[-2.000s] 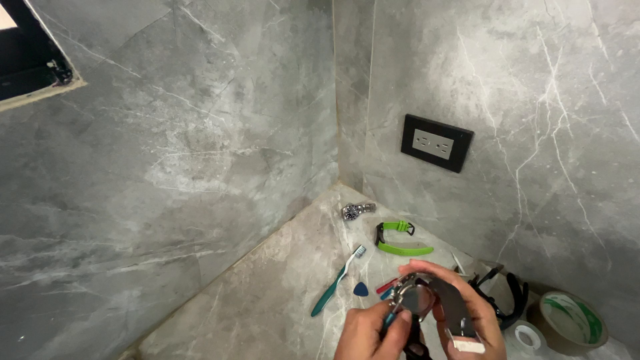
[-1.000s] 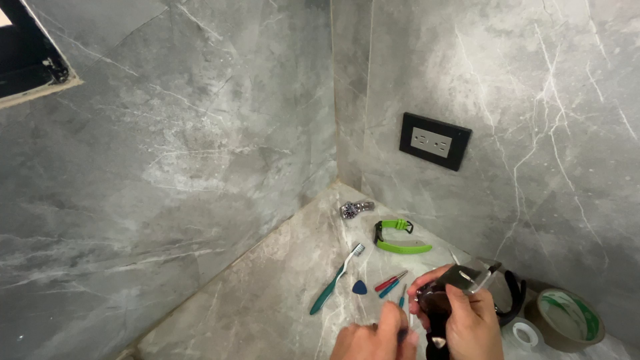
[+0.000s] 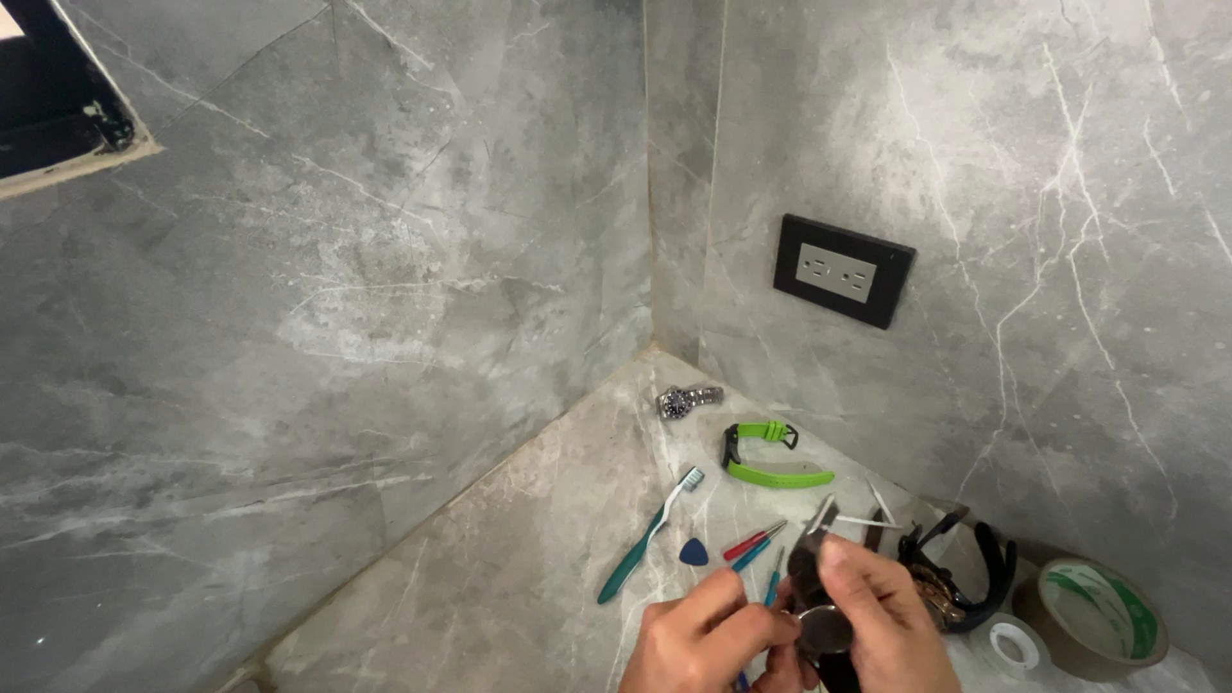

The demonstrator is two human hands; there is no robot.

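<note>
Near the bottom edge, my right hand (image 3: 881, 616) grips a wristwatch (image 3: 825, 628) with a dark strap, its round case tilted toward the camera. The fingertips of my left hand (image 3: 707, 630) touch the left side of the case; whether they hold a small tool there is hidden. Just beyond the hands lie a red screwdriver (image 3: 755, 541) and a blue screwdriver (image 3: 751, 555), with another blue one (image 3: 774, 576) beside my left fingers. A dark blue triangular pick (image 3: 693, 551) and a green and white toothbrush (image 3: 647, 541) lie to the left.
A metal-bracelet watch (image 3: 687, 400) lies at the counter's corner, a watch with a green strap (image 3: 780, 477) in front of it. At right are white tweezers-like pieces (image 3: 881, 510), a black-strapped watch (image 3: 991, 577), a small white ring (image 3: 1013, 647) and a tape roll (image 3: 1097, 616). Marble-patterned walls (image 3: 433, 241) bound the counter; one bears an outlet (image 3: 843, 271).
The watch has been turned in my hands, its strap now pointing up and away. My left hand, lower and blurred a second ago, is now at the watch case.
</note>
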